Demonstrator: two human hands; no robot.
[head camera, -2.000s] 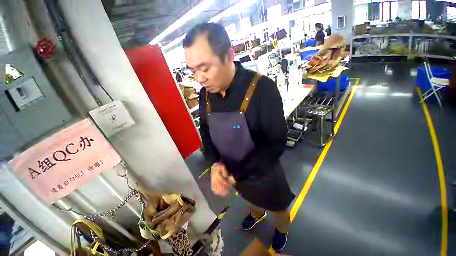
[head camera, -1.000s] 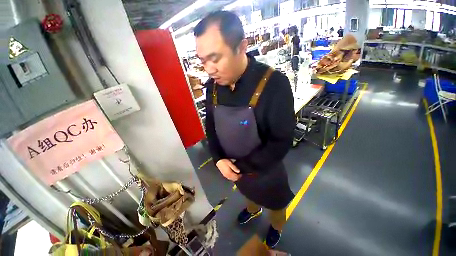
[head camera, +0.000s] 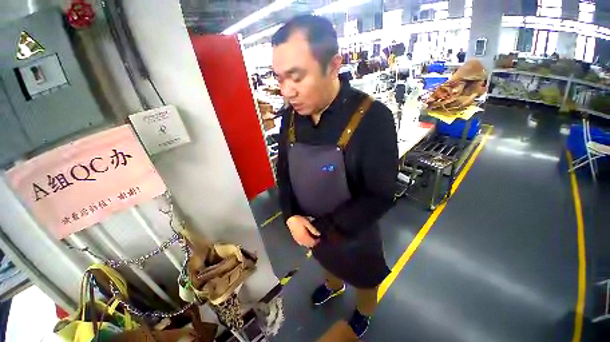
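Observation:
Neither of my hands shows clearly in the view. A brown flat piece (head camera: 340, 332), perhaps the tan bag panel, is cut off by the bottom edge; what holds it is hidden. The small tan sample bag (head camera: 221, 274) hangs by the pillar on the left, with a silvery chain strap (head camera: 148, 257) looped beside it. A spotted strap (head camera: 229, 312) hangs below the bag. A yellow-handled bag (head camera: 90, 320) and more brown bag material sit at the lower left.
A person (head camera: 334, 160) in a dark apron stands ahead, hands together at the waist. The pillar (head camera: 200, 153) and a pink sign (head camera: 87, 180) are at left. Brown pieces (head camera: 458, 90) lie on a yellow sheet beyond. A yellow line (head camera: 435, 217) crosses the floor; a white folding chair (head camera: 590, 150) stands right.
The view has shifted slightly, so the person appears a little further right than two seconds ago. The person's hands have come together lower at the waist. More of the yellow-handled bag shows.

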